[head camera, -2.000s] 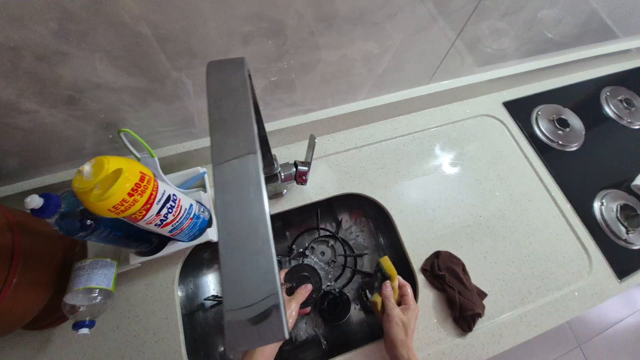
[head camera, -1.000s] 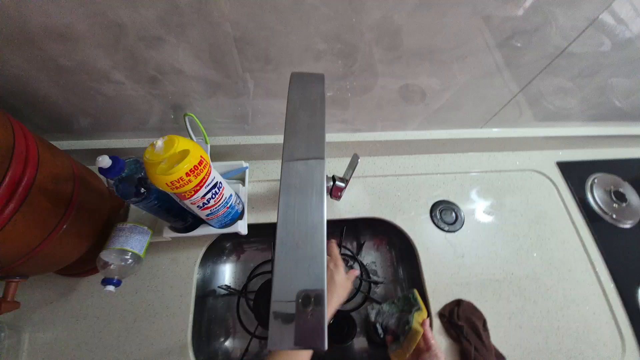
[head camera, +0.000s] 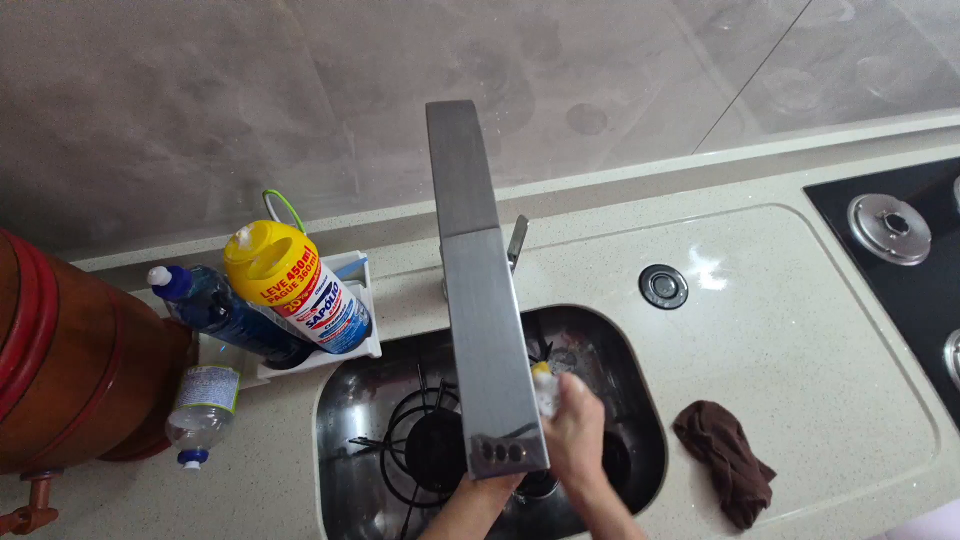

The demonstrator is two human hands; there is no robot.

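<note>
Both hands are over the steel sink (head camera: 637, 420). My right hand (head camera: 577, 424) is closed on a soapy yellow sponge (head camera: 541, 368), its foam showing just right of the faucet (head camera: 487, 300). Under the faucet spout, my left hand (head camera: 491, 484) shows only at the wrist and back; its fingers and anything in them are hidden. On the left of the sink lies a black wire stove grate (head camera: 386, 450) with a round black burner cap (head camera: 435, 450) in it. More dark round parts are partly hidden near the hands.
A round black burner part (head camera: 663, 286) and a brown cloth (head camera: 724, 461) lie on the counter at right, beside the cooktop (head camera: 885, 277). At left are a white caddy (head camera: 371, 300) with a yellow-capped Sapólio bottle (head camera: 300, 289) and a blue bottle (head camera: 225, 315), a clear bottle (head camera: 201, 416) and a clay water filter (head camera: 82, 360).
The right hand with the sponge has moved left, close to the faucet. The round burner part on the counter, absent there two seconds ago, is seen from one second ago on.
</note>
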